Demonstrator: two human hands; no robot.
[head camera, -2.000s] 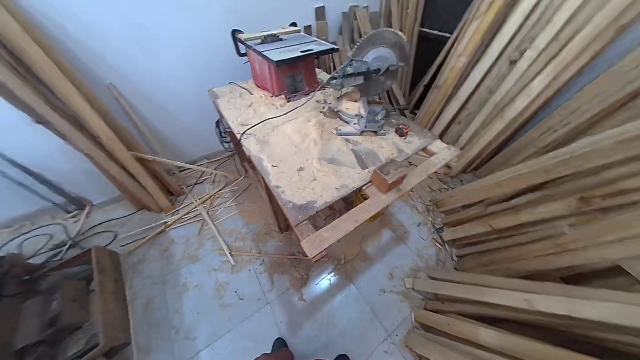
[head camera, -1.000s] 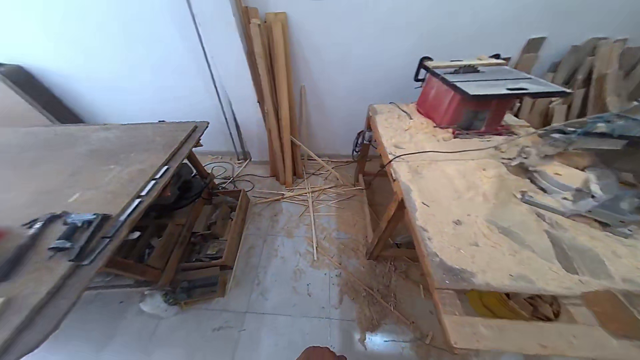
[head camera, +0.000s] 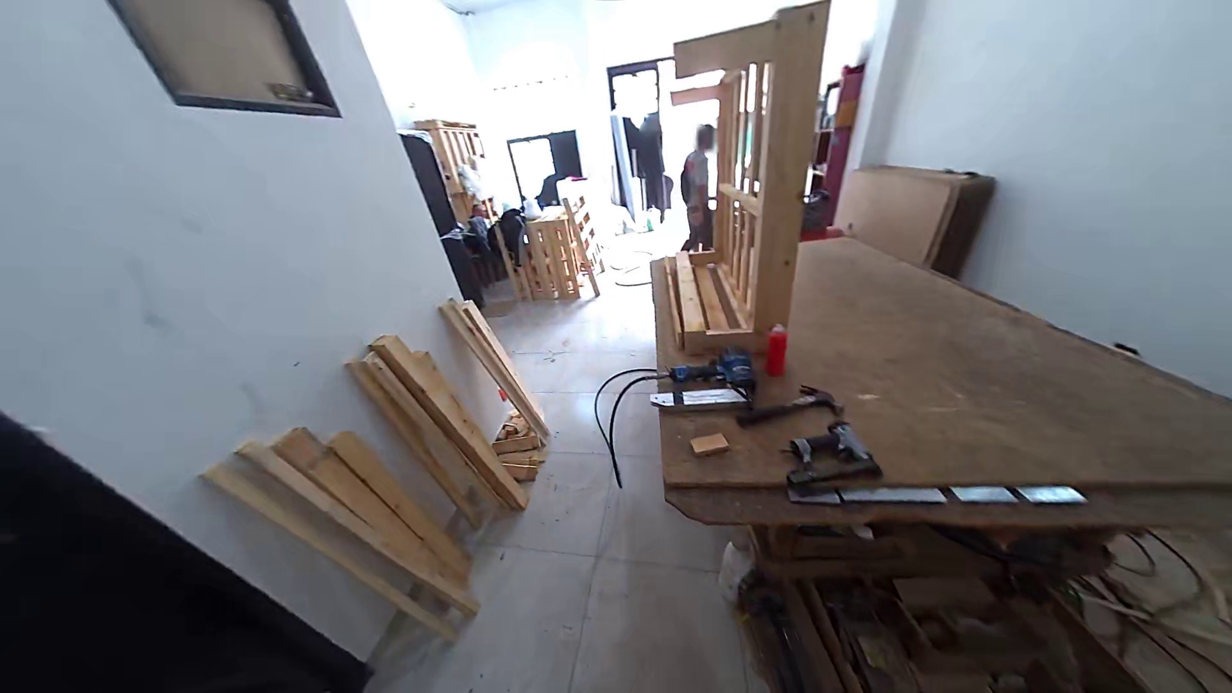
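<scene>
Neither of my hands shows in the head view. On the wooden workbench (head camera: 962, 385) a slatted wooden frame (head camera: 791, 183) stands upright near the left edge. Beside its base is a red bottle (head camera: 776, 350). A blue nail gun (head camera: 727, 370) with a black hose lies at the left edge, over a strip of metallic-looking nails (head camera: 707, 397). Nearer lie a claw hammer (head camera: 794, 404), a small wood block (head camera: 710, 444) and a grey nail gun (head camera: 835, 454). Several shiny strips (head camera: 895, 496) run along the near edge.
Wooden boards (head camera: 366, 510) lean against the left wall, with more boards (head camera: 448, 423) behind them. Tiled floor (head camera: 577, 577) runs between wall and bench. Under the bench is a wooden crate (head camera: 924, 635) of odds and ends. A person (head camera: 698, 183) stands far back beyond the frame, near slatted furniture (head camera: 551, 255).
The view has swung far to the left, from the sawdust-covered table with the table saw and miter saw to the workbench with nail guns and the room beyond.
</scene>
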